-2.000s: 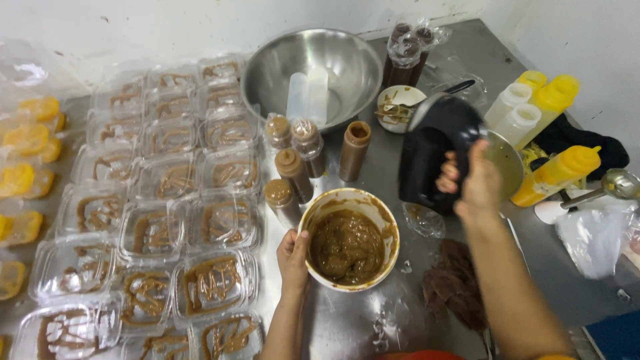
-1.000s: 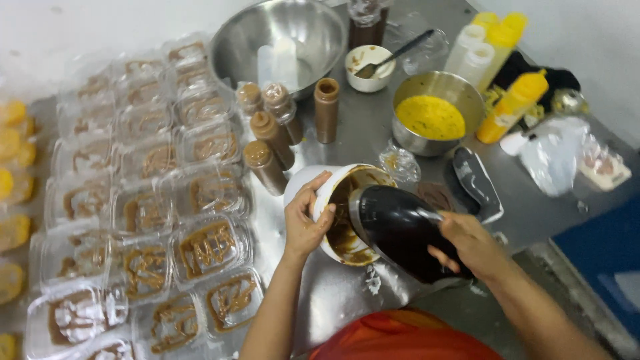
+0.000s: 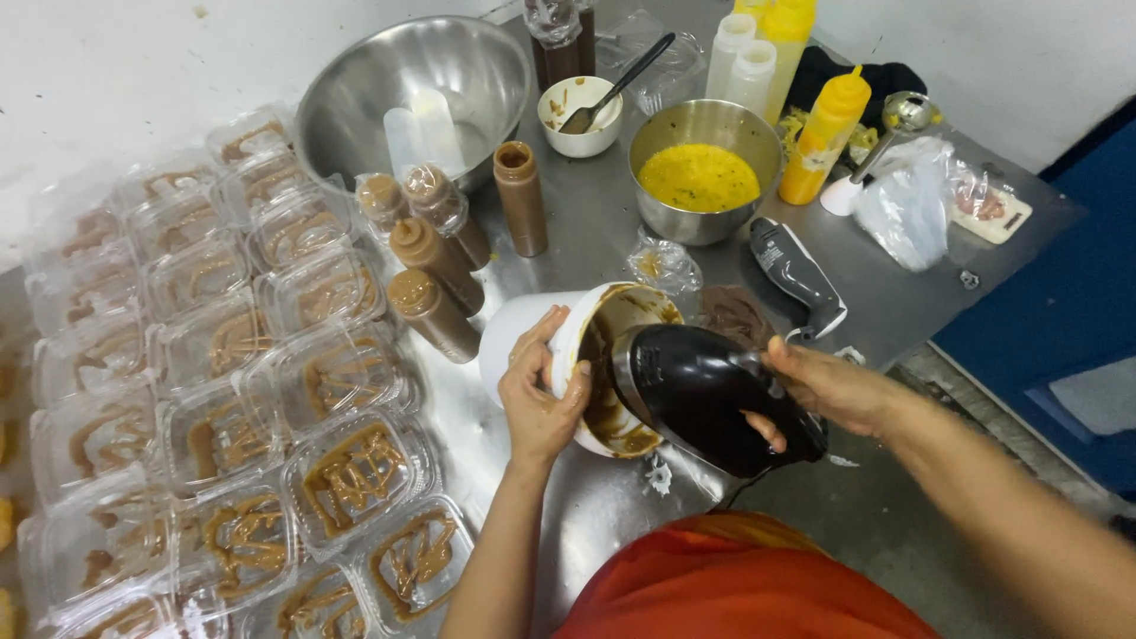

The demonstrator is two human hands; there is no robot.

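My left hand grips the rim of a white plastic tub, which is tilted with its mouth toward the right. Brown sauce coats the tub's inside. In my right hand is the handle of a black hand mixer; its front end reaches into the tub's mouth, and any beaters are hidden. Several squeeze bottles of brown sauce stand behind the tub, among them an uncapped one and a capped one. A scrap of clear plastic wrap lies just beyond the tub.
Clear plastic containers streaked with brown sauce cover the left. Behind are a large steel bowl, a white bowl with a spatula, and a steel bowl of yellow mixture. A yellow bottle and grey appliance handle are right.
The tub stood upright two seconds ago and is now tilted. The black mixer, then held up over the steel bowl at right, has come down into the tub's mouth.
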